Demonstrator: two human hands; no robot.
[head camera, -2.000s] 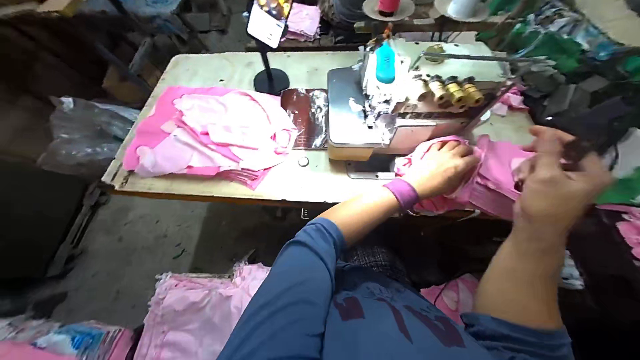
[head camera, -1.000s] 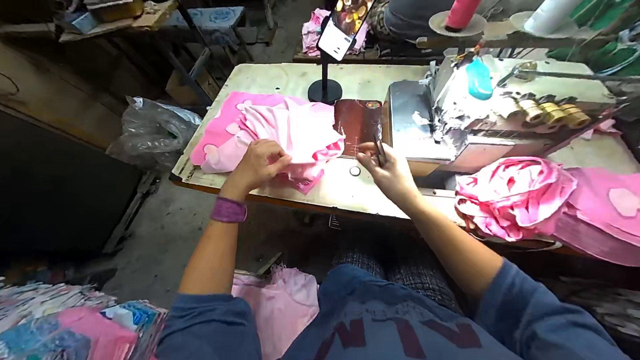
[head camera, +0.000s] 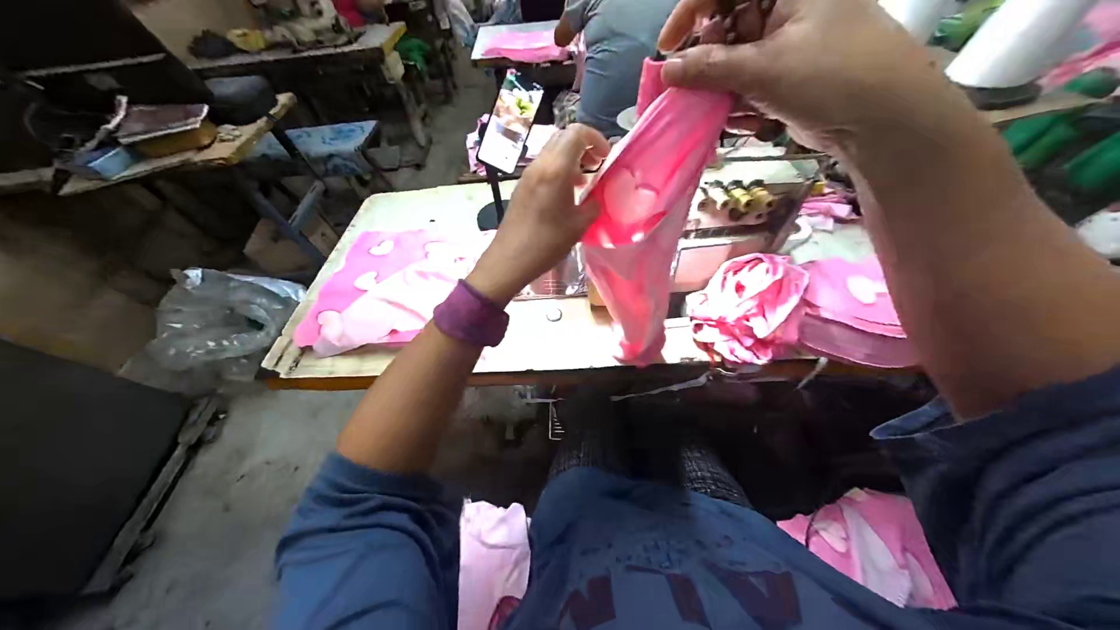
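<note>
A pink fabric piece with heart shapes (head camera: 643, 210) hangs in front of me above the sewing table. My right hand (head camera: 744, 66) grips its upper end, with a dark object, not clear in kind, among the fingers. At its left edge, my left hand (head camera: 556, 179) pinches the cloth. Behind the cloth, the sewing machine is mostly hidden; its thread spools (head camera: 739, 197) show. Flat pink pieces (head camera: 376, 284) lie at the table's left. A crumpled pink bundle (head camera: 751, 306) rests at the right beside stacked pink pieces (head camera: 853, 306).
A phone (head camera: 512, 122) stands on a black holder behind the table (head camera: 420, 366). White thread cones (head camera: 1019, 39) are at the upper right. A plastic bag (head camera: 223, 319) lies left on the floor. Another person (head camera: 617, 66) sits beyond. Pink cloth (head camera: 494, 560) lies near my legs.
Both hands have risen from the table, and a pink piece now hangs between them. One second ago the left hand was at the left pile and the right hand near the machine.
</note>
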